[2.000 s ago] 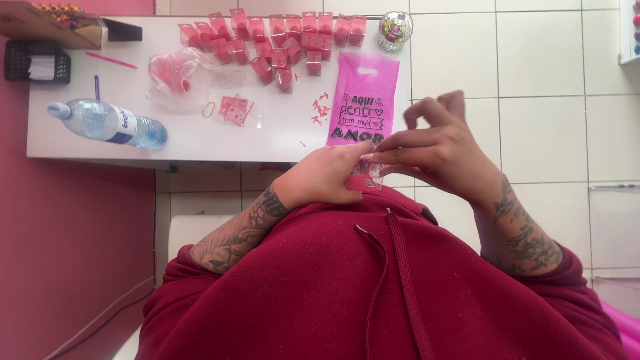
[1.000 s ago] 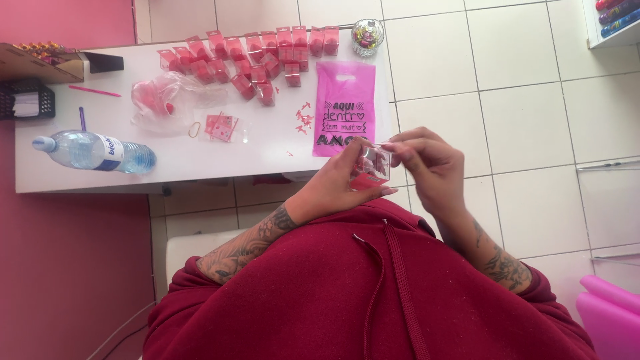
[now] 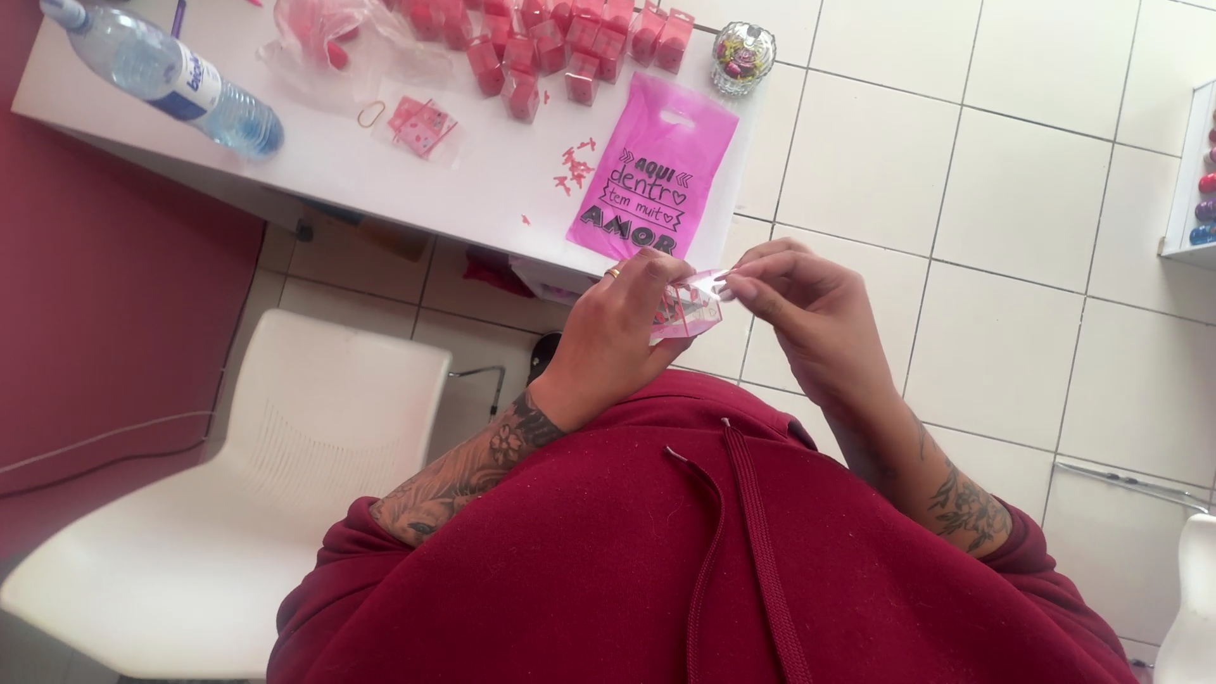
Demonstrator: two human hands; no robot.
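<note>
A small clear plastic box with pink and red print [image 3: 689, 312] is held in my left hand [image 3: 622, 328], in front of my body near the table's edge. The thumb and fingers of my right hand [image 3: 803, 309] pinch the box's upper right edge or flap. Just beyond my hands, a pink plastic bag with black lettering [image 3: 655, 171] lies flat on the white table. Small red pieces [image 3: 574, 166] are scattered left of the bag. Several filled red boxes [image 3: 546, 43] stand in a group farther back. Flat pink printed pieces [image 3: 421, 126] lie in clear plastic.
A water bottle [image 3: 176, 81] lies at the table's left end, near a clear bag with red contents [image 3: 323, 43]. A glass jar [image 3: 744, 59] is at the back right corner. A white chair [image 3: 323, 408] stands at my left, and a shelf [image 3: 1187, 180] at far right.
My right hand's fingers, raised and spread two seconds ago, have come together at the box. The view has shifted, now showing the white chair.
</note>
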